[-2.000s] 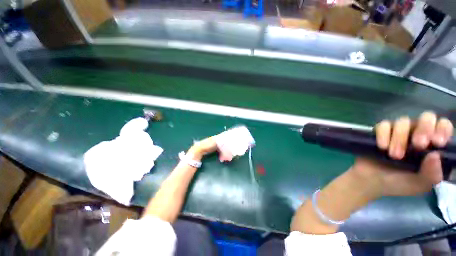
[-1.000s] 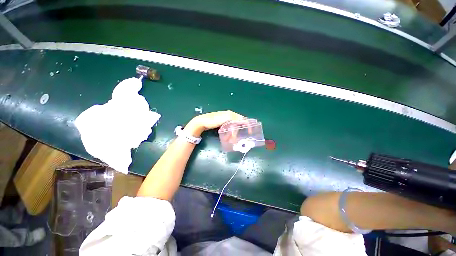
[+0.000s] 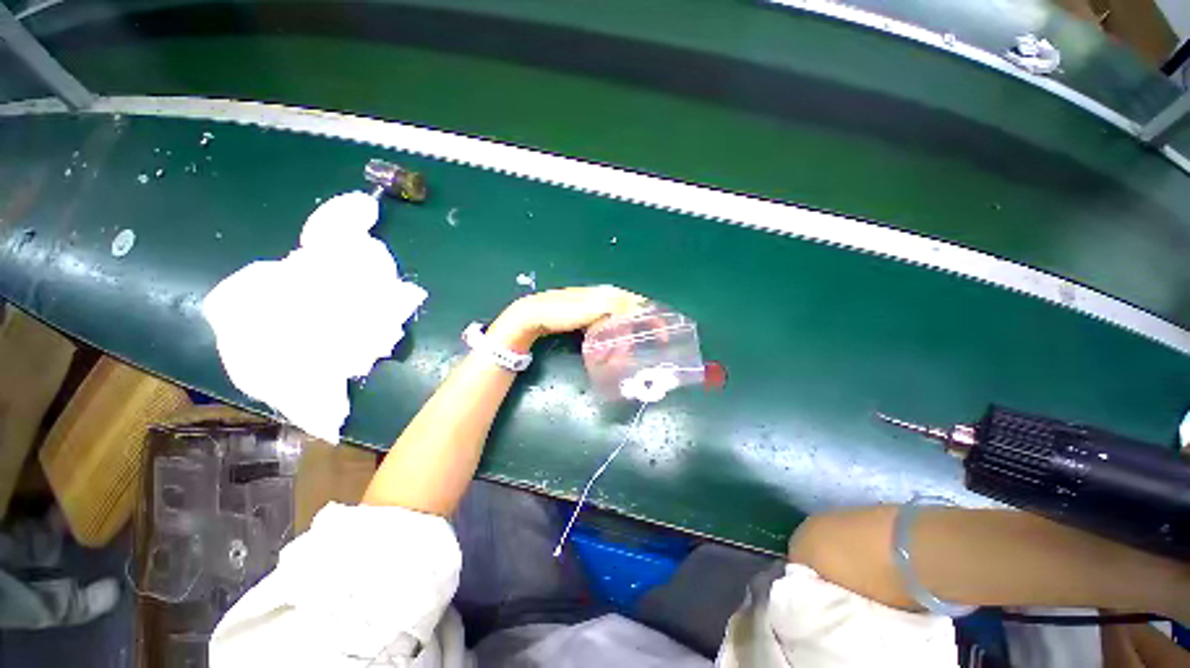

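My left hand [image 3: 570, 313] holds a clear plastic housing [image 3: 642, 349] just above the green bench, its fingers behind the clear wall. A white round piece sits at the housing's lower edge, and a thin white wire [image 3: 598, 472] hangs from it past the bench edge. A small red spot shows at the housing's right side. A black electric screwdriver [image 3: 1083, 472] lies level at the right, its metal bit pointing left, apart from the housing. My right forearm reaches to the right edge; my right hand is cut off by the picture's edge.
A crumpled white cloth [image 3: 313, 320] lies left on the bench [image 3: 783, 320], with a small metal cylinder [image 3: 396, 180] behind it. A pale rail [image 3: 731, 209] runs behind. A carton of clear housings [image 3: 215, 522] and a yellow slatted stool [image 3: 111, 450] stand lower left. A person's foot shows far left.
The view has tilted down since the first frame. The housing has turned to show its round piece and wire. The screwdriver has moved lower and right, and my right hand has left the picture.
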